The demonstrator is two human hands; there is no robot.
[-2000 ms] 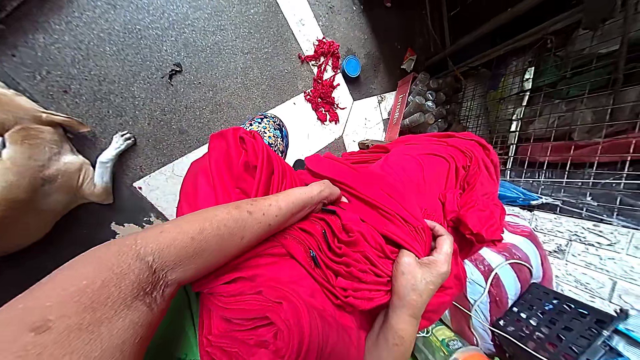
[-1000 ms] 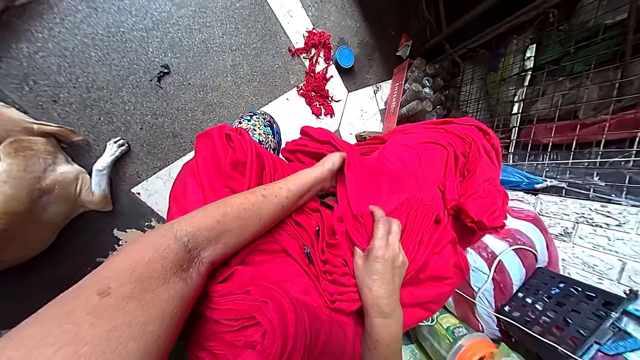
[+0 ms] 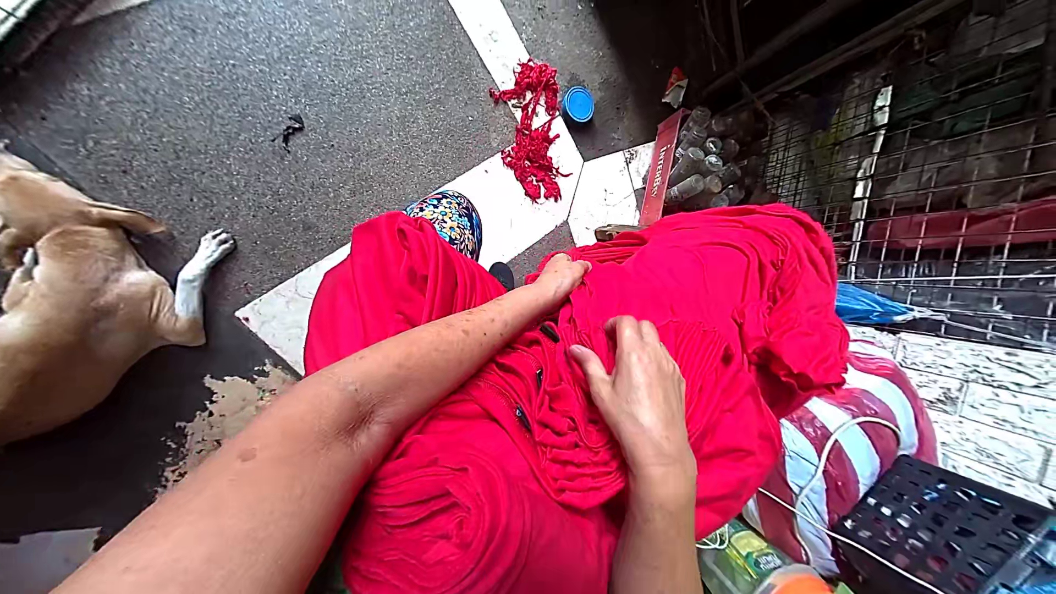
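Observation:
A large heap of red knit fabric covers the lap, gathered in folds, with a rolled part at the bottom. My left hand reaches across to the upper middle of the heap, its fingers closed on a fold. Right of centre, my right hand rests on gathered ruffles with thumb and fingers apart. Small dark pieces, perhaps clips or zip parts, show between the folds left of my right hand. Floral-patterned cloth shows beyond the fabric.
A tan dog lies on the floor at left. Ahead are red fabric scraps, a blue lid and glass bottles beside a red box. At right stand a wire grid, a striped bundle and a black perforated basket.
My left hand has shifted over the upper fabric, where the cloth was lifted a second ago and now lies lower. My right hand's thumb and fingers have spread apart.

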